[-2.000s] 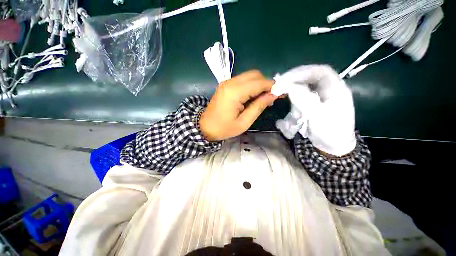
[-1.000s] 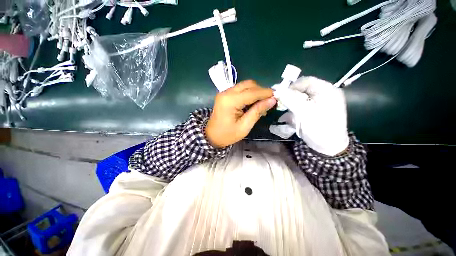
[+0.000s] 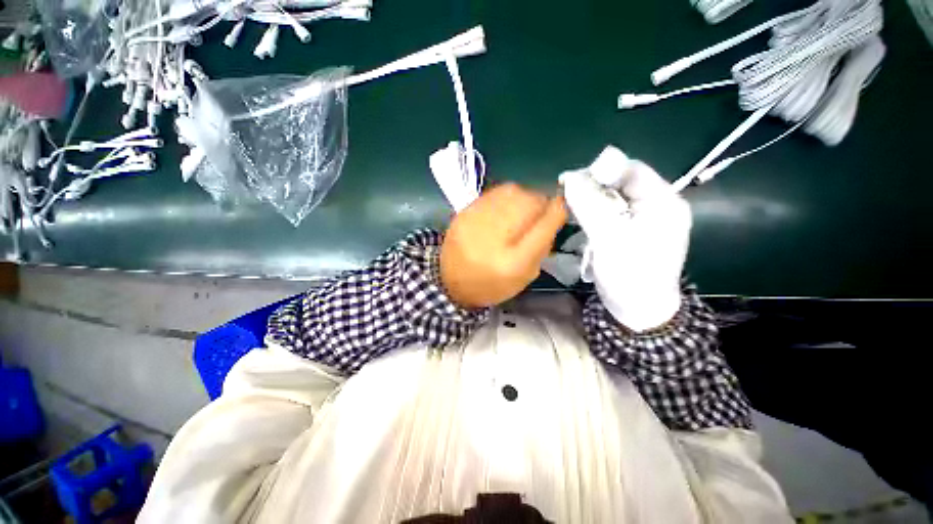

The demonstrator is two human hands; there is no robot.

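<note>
My left hand [image 3: 501, 246] is bare, its fingers bent together and slightly blurred, close to my right fingertips; whether it pinches anything is hidden. My right hand [image 3: 636, 241], in a white glove, is closed on a small white part [image 3: 611, 164] whose blocky end shows above the fingers. A pale, loose piece [image 3: 563, 266] shows below, between the hands. A folded white cable bundle [image 3: 452, 174] lies just beyond my left hand, partly hidden by it. A white splitter lead [image 3: 409, 63] lies beyond it, its tip pointing right.
A clear plastic bag [image 3: 292, 154] lies left of centre, by the white cable pile [image 3: 138, 61]. A pink object [image 3: 36, 94] is at far left. Coiled white cables [image 3: 808, 72] lie at upper right. The green bench's edge [image 3: 153, 271] runs before me. Blue crates are at lower left.
Both hands have come slightly closer to my body, and my right hand has shifted left. The small white part shows less above my glove than a second ago.
</note>
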